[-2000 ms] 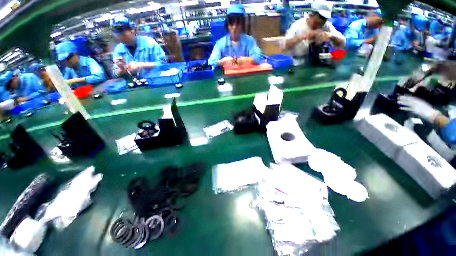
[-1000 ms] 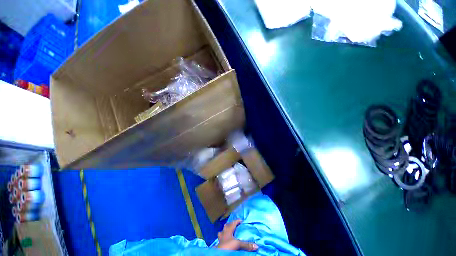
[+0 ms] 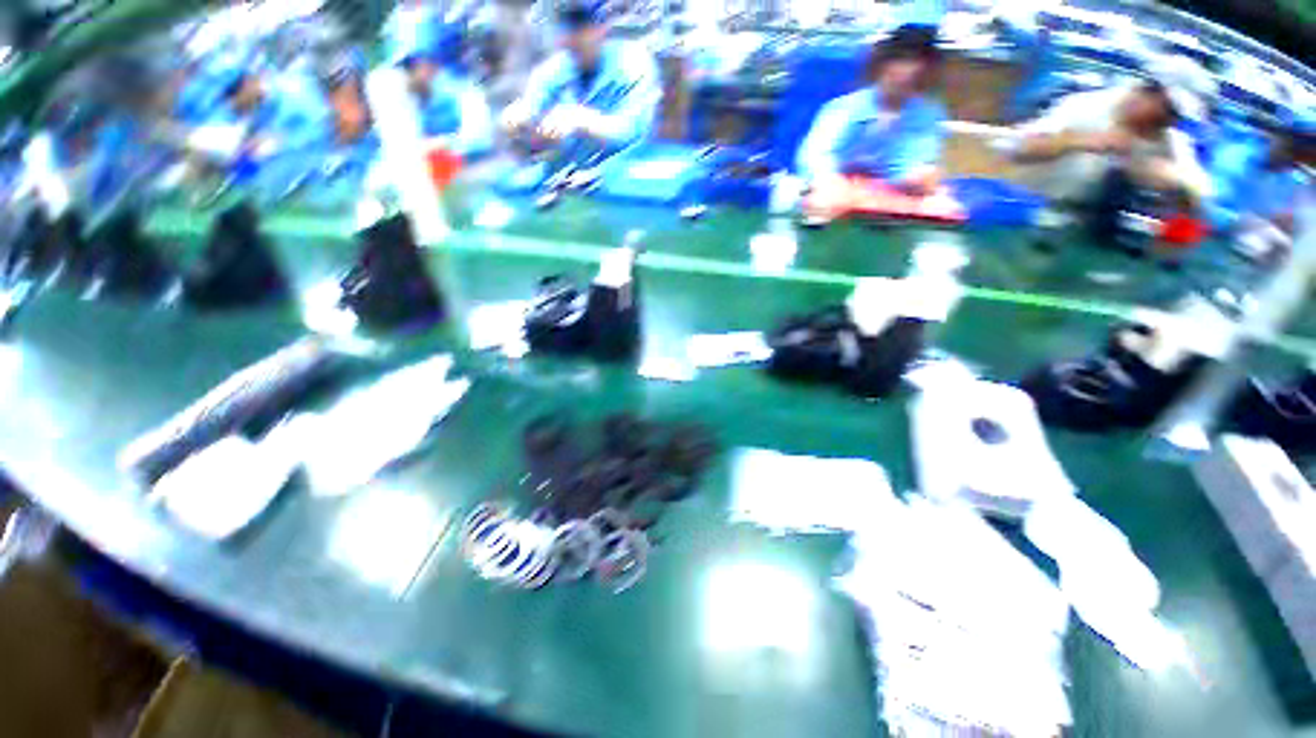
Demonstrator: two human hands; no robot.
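Observation:
Neither of my hands is in the picture, and the frame is blurred. A loose pile of clear accessory bags (image 3: 960,620) lies nearest at the lower right. A flat whitish stack of empty bags (image 3: 811,490) lies left of it. A white stack with a round hole (image 3: 989,433) stands behind the pile. White round pieces (image 3: 1104,570) overlap in a row to its right. A heap of black rings (image 3: 613,461) lies in the middle, with silvery-edged rings (image 3: 556,548) at its front.
Open black gift boxes (image 3: 852,350) stand in a row across the green bench (image 3: 347,606). A dark grey roll (image 3: 231,404) and crumpled clear plastic (image 3: 383,425) lie at left. Brown carton edges (image 3: 152,707) show at the lower left. Several people in blue sit opposite.
The view went down to the carton and floor at left, where a hand rested on a blue-clothed leg, then came back up to the bench. That hand has left the picture.

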